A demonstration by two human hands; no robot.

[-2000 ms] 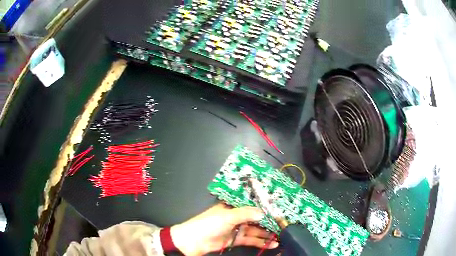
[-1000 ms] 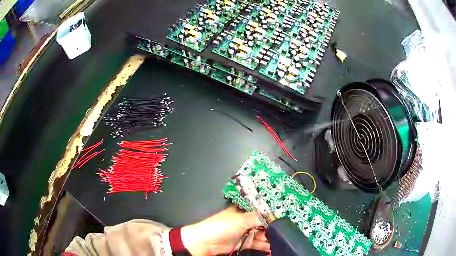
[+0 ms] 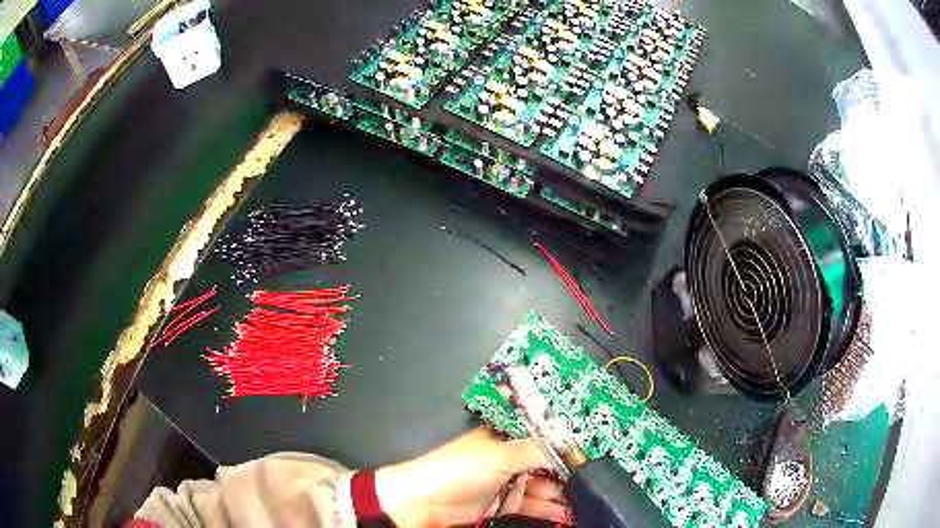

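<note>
A green board strip (image 3: 660, 443) lies solder side up at the lower right, slanting down to the right. My left hand (image 3: 479, 476), with a red band at the wrist, is at its lower left edge. Its fingers are closed on thin red and black lead wires, partly hidden under them. A soldering iron (image 3: 541, 418) reaches over the board, its tip at the board's left end and its dark handle cut off by the bottom edge. My right hand is not visible. A red wire pile (image 3: 283, 345) and a black wire pile (image 3: 294, 235) lie on the left.
Boards (image 3: 546, 83) are stacked at the back. A black fan (image 3: 763, 284) stands at the right, with an oval dish (image 3: 789, 480) below it. A yellow ring (image 3: 647, 371) and loose red wires (image 3: 572, 287) lie near the board. A white cup (image 3: 188, 46) is at upper left.
The camera view has shifted, mainly over the first second. The iron's tip has moved about the board's left end, and more of its handle shows now. My left hand remains at the board's lower left edge.
</note>
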